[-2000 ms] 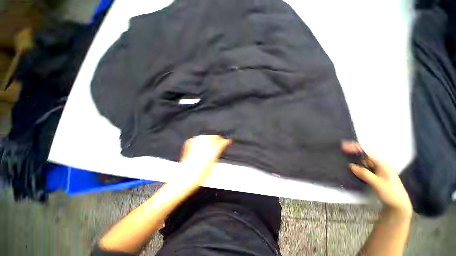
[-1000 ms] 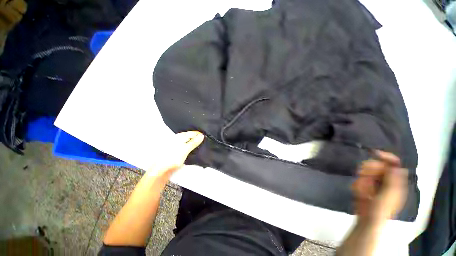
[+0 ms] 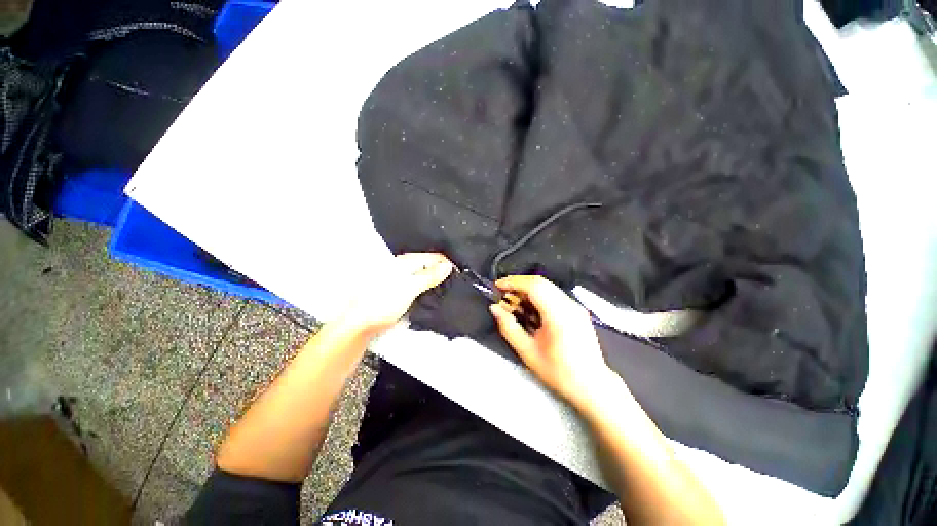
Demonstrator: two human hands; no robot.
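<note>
A black hooded jacket [image 3: 658, 134], specked with pale lint, lies spread on the white table. Its rounded hood [image 3: 442, 134] is at the left, with a drawcord [image 3: 545, 223] curving beside it. My left hand [image 3: 403, 288] pinches the jacket's edge near the hood. My right hand [image 3: 550, 334] is closed around small dark thread snips [image 3: 522, 310]; their pale tips point left at the edge, close to my left fingertips. Loose threads are too small to make out. The smooth front facing [image 3: 719, 411] runs along the near side to the right.
White table [image 3: 257, 154] under the jacket. Blue crate [image 3: 170, 247] below its left edge. Dark garments [image 3: 123, 92] pile at upper left, more dark cloth [image 3: 909, 462] at lower right. Brown cardboard box [image 3: 62, 473] on the speckled floor.
The jacket has been turned, so its hood, drawcord and facing now show. My right hand has moved left from the jacket's far right to beside my left hand, which grips near the hood.
</note>
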